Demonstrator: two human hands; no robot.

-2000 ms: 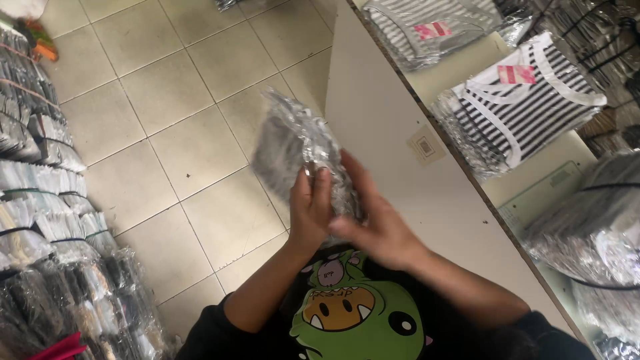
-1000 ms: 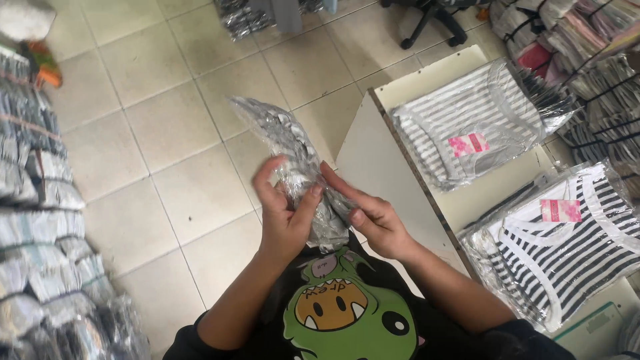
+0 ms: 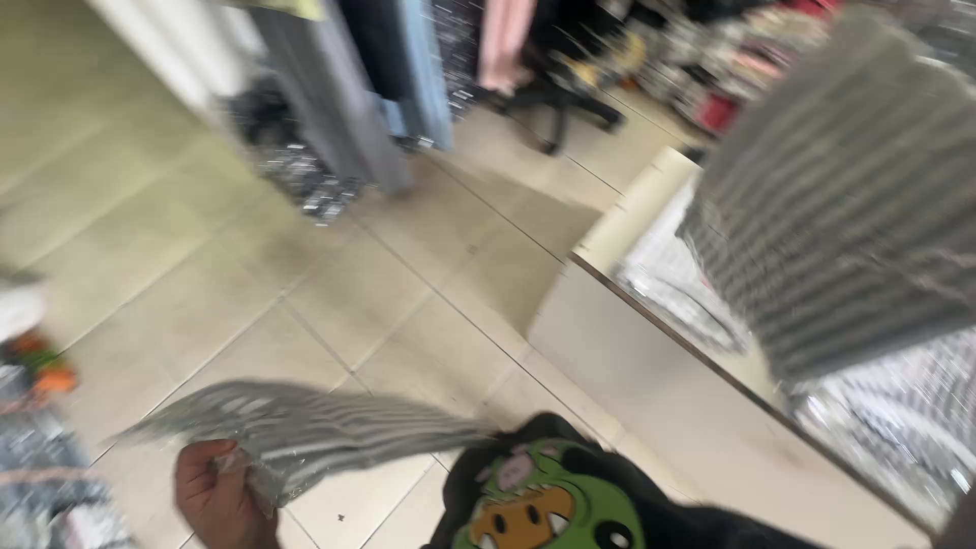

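Observation:
My left hand [image 3: 217, 492], low at the left of the head view, is closed on a grey striped garment in clear plastic [image 3: 328, 427], which trails out to the right, blurred. A second grey striped garment [image 3: 846, 206] hangs at the upper right, above the table and close to the camera. My right hand is not in view; only a dark sleeve runs towards the lower right corner. Under the raised garment, folded white striped tops in clear bags [image 3: 686, 282] lie on the table.
The cream table [image 3: 644, 198] with a dark edge stands at the right. Clothes [image 3: 335, 91] hang at the top, with bagged stock on the floor below. A black chair base [image 3: 560, 114] stands behind the table. Bundled packets [image 3: 53, 473] are at the lower left.
My hands, together on a clear bag before, are now apart; my left hand has moved to the left. A grey striped garment now shows above the table. The view has swung strongly.

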